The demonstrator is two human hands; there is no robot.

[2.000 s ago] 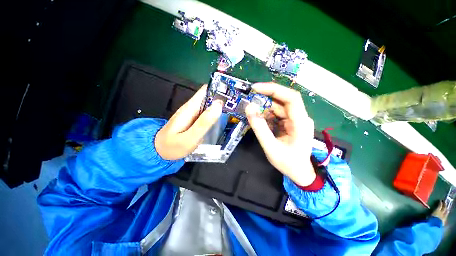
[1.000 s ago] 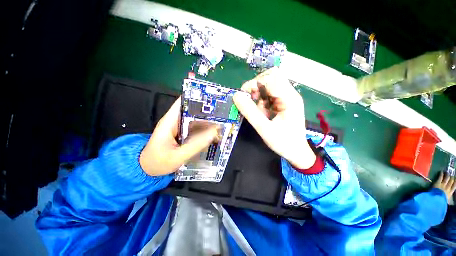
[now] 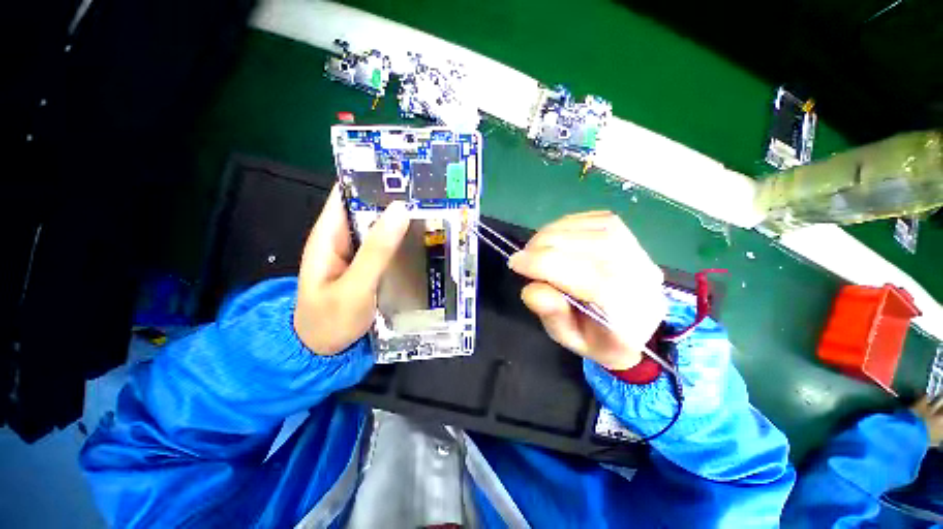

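The phone housing (image 3: 465, 300) is held upright above the black tray, its inner side facing me. The blue mainboard (image 3: 424, 170) with its green patch lies across the housing's top end. My left hand (image 3: 346, 274) grips the housing's left side, thumb on the board's lower edge. My right hand (image 3: 595, 284) holds thin silvery tweezers (image 3: 496, 240), their tips at the housing's right edge just below the board. An orange and black flex strip (image 3: 436, 258) shows inside the housing. Whether the tips touch anything is too small to tell.
The black tray (image 3: 279, 222) lies under my hands. Loose mainboards (image 3: 564, 124) lie on the white strip (image 3: 662, 170) beyond. Another phone housing (image 3: 791, 129) lies at the back right. A yellow-taped pole (image 3: 858, 186) and a red bin (image 3: 867, 333) are at right, near another person's blue sleeve (image 3: 863, 465).
The board, first held at the housing's top by both hands, now lies flat in it. My right hand has moved off the board, down and right, and now shows tweezers. The housing has turned more upright.
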